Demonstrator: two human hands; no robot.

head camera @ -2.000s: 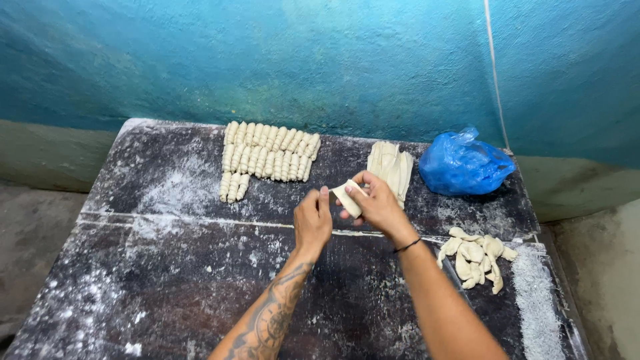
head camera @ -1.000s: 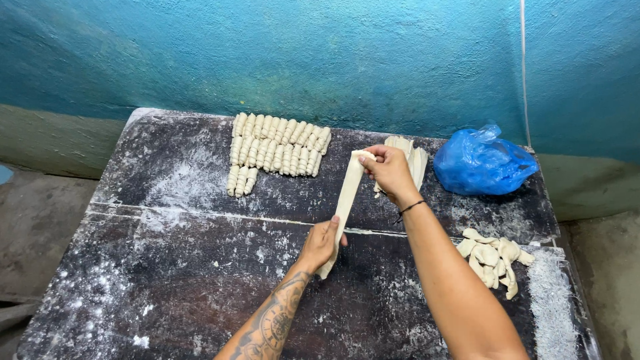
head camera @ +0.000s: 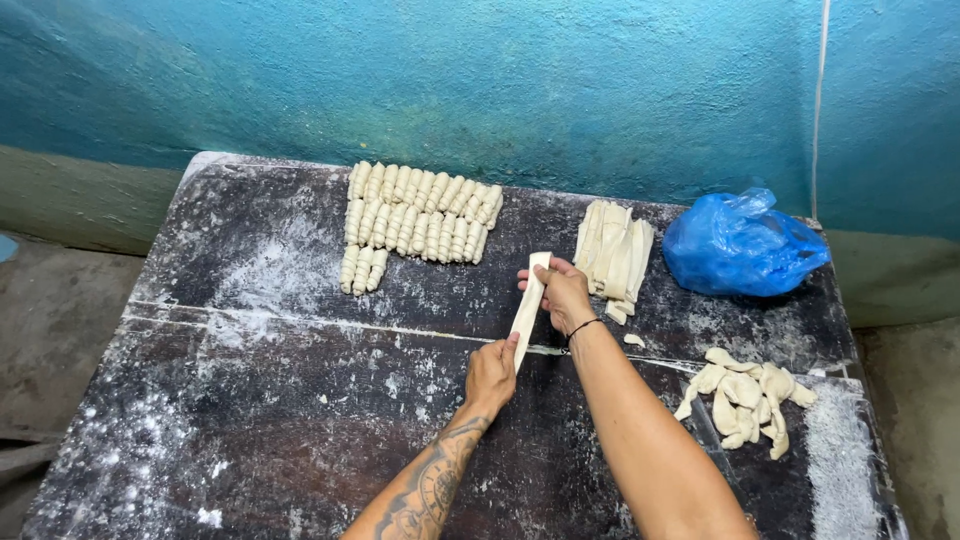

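Observation:
A flat dough strip [head camera: 528, 311] stretches between my two hands above the middle of the dark table. My left hand [head camera: 492, 375] grips its lower end, and my right hand [head camera: 561, 291] holds the upper end between thumb and fingers. Beyond them, to the left, rolled dough pieces [head camera: 420, 214] lie side by side in several rows. Just past my right hand is a stack of flat dough strips [head camera: 615, 251]. Irregular dough scraps [head camera: 742, 397] lie in a heap to the right of my right forearm.
A blue plastic bag [head camera: 742, 244] sits at the back right. The wooden table [head camera: 300, 420] is dusted with flour and has a seam across it. A flat transparent strip [head camera: 709, 439] lies beside the scraps. A blue wall [head camera: 480, 82] rises behind the table.
Two seconds ago the dough in my hands was short or bunched; one second ago it was drawn out long. Now it spans a shorter length, with my hands nearer together than one second ago.

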